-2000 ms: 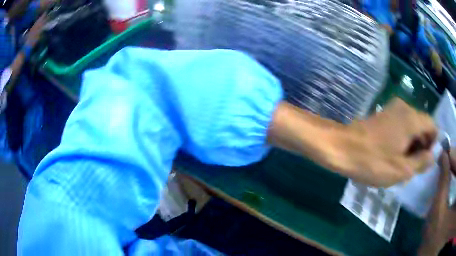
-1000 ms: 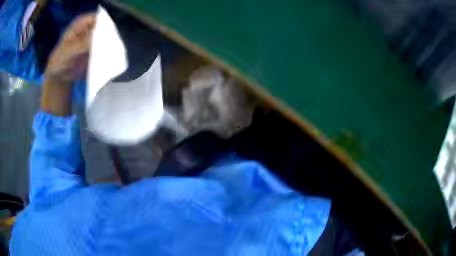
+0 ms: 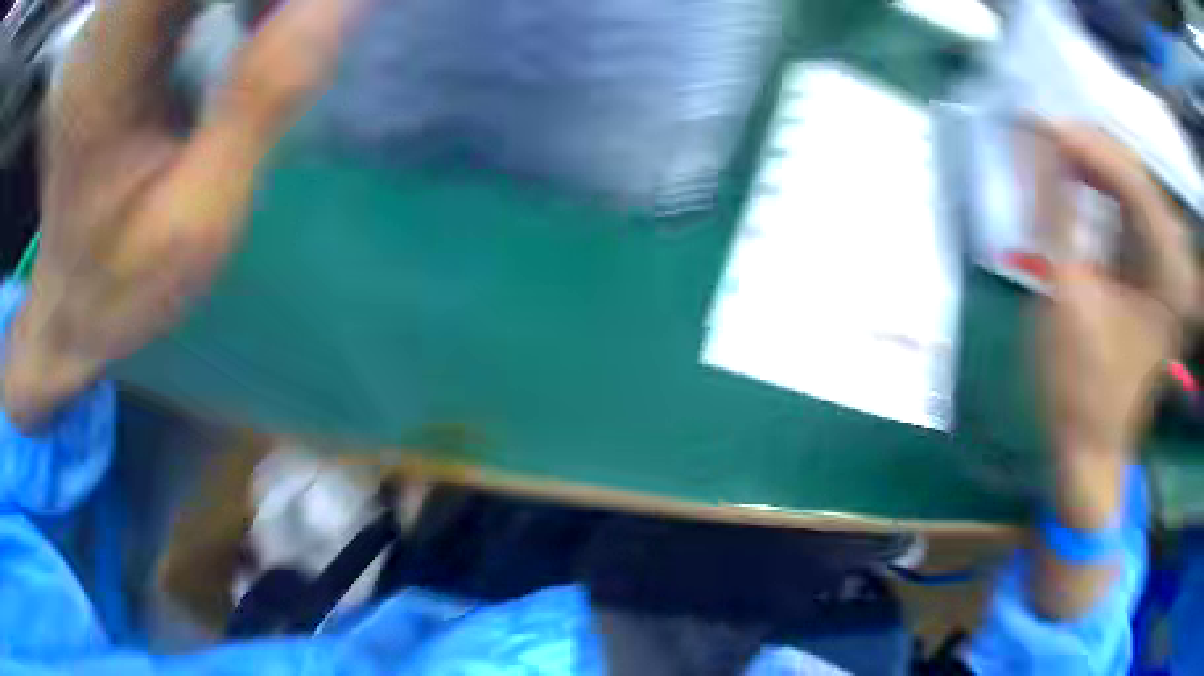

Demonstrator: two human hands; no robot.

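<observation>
A long white sheet (image 3: 845,251) lies on the green mat, with faint marks along its edges. My right hand (image 3: 1109,264) is at the right, fingers bent over a white item with a red mark (image 3: 990,198); blur hides whether it grips it. My left hand (image 3: 159,198) is blurred at the upper left, thumb and fingers spread apart, fingertips cut off or unclear at the top edge. I cannot tell if it holds anything.
A clear tray stack (image 3: 555,106) stands on the mat (image 3: 396,317) at the top centre. More white sheeting (image 3: 1083,66) is at the upper right. Crumpled white material (image 3: 310,508) lies below the wooden bench edge (image 3: 634,499). A blue band is on my right wrist.
The view has swung back over the bench. The curled white sheet in my left hand is no longer seen; that hand is now at the upper left. My right hand has come into view.
</observation>
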